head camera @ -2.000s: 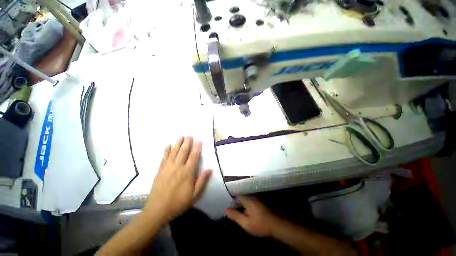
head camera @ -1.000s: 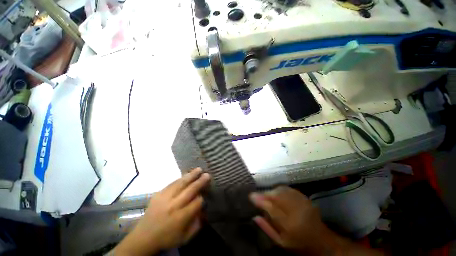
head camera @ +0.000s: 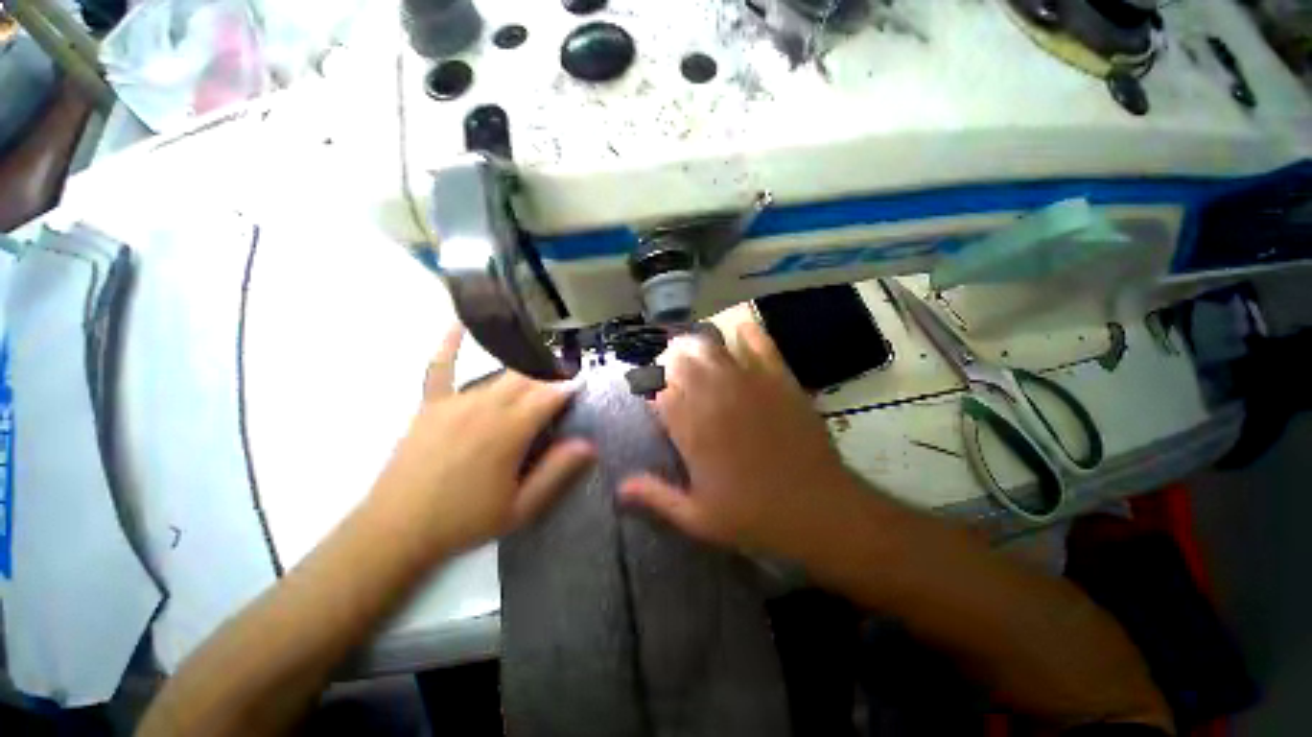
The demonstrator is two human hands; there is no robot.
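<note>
The joined fabric panels (head camera: 633, 619) lie face side up, dark grey-brown, with a seam down the middle. Their far end is under the presser foot and needle (head camera: 629, 343) of the sewing machine, and their near end hangs over the table's front edge. My left hand (head camera: 482, 446) holds the fabric down on the left of the seam, thumb spread. My right hand (head camera: 727, 432) holds it on the right, fingertips close to the presser foot. The fabric right at the needle is partly hidden by the hands and machine head.
Pale panels with dark edges lie left, a stack (head camera: 65, 461) and a single one (head camera: 209, 475). A smartphone (head camera: 823, 334) lies behind my right hand. Scissors (head camera: 1007, 410) with green and white handles lie open to the right. A red bin (head camera: 1173, 554) is below right.
The fabric, turned from pale backing to dark face side, has moved forward under the needle. Both hands have moved up to the presser foot with it. The view has come closer to the machine.
</note>
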